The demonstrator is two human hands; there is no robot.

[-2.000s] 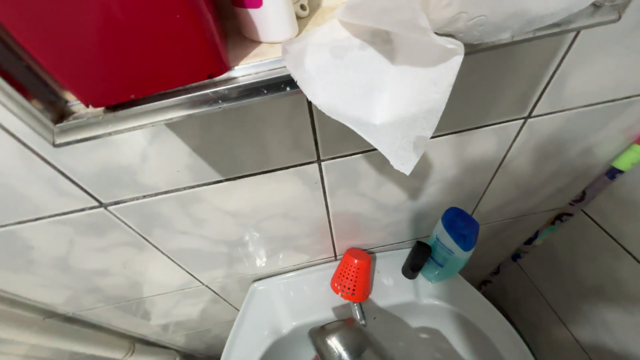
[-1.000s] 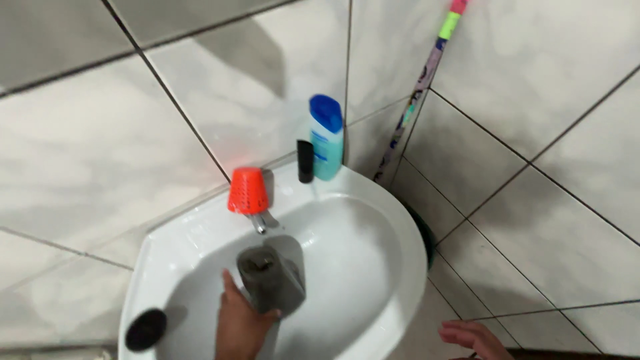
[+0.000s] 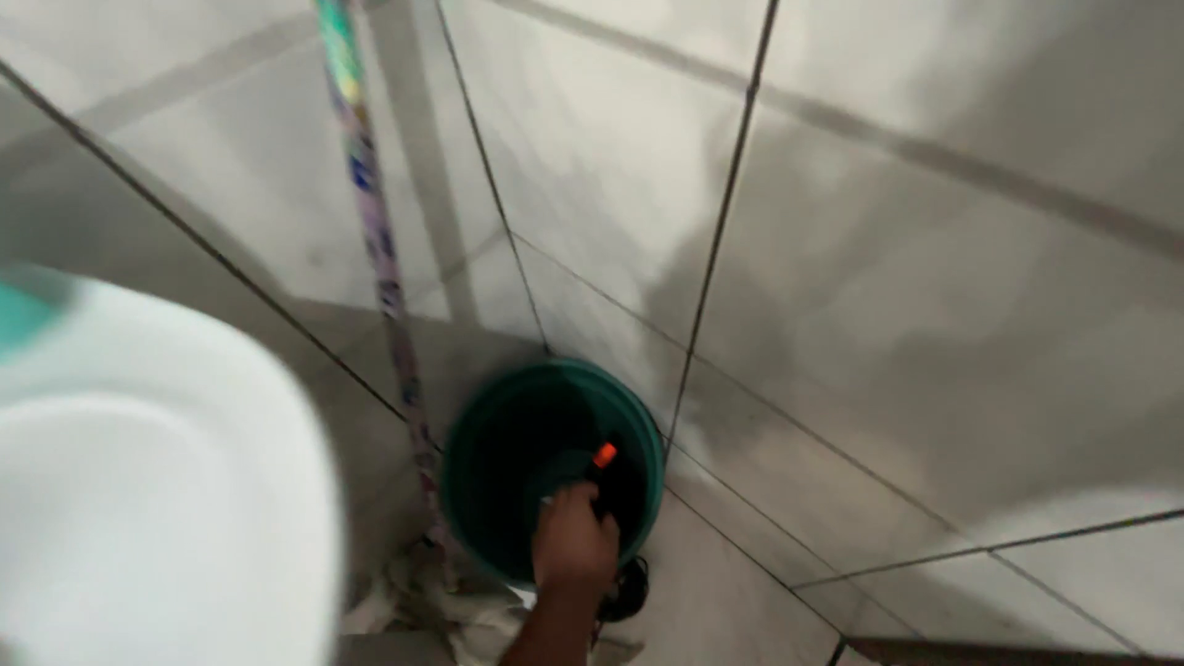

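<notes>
My right hand [image 3: 575,541] reaches into a dark green plastic bucket [image 3: 652,416] on the floor by the tiled corner. Its fingers are closed around a slim dark object with an orange end [image 3: 604,455], whose kind is too blurred and shaded to tell. The bucket's inside is mostly dark, with a paler patch near the fingers. My left hand is out of view.
The rim of the white washbasin [image 3: 305,444] fills the lower left, with a blurred teal item [image 3: 23,319] at its edge. A patterned pole [image 3: 379,250] leans beside the bucket. Crumpled cloth [image 3: 462,615] and a dark item [image 3: 629,592] lie below.
The view has swung from the washbasin to the floor corner. My right hand, earlier beside the basin, is now in the bucket. My left hand, earlier at a grey object in the basin, has left view.
</notes>
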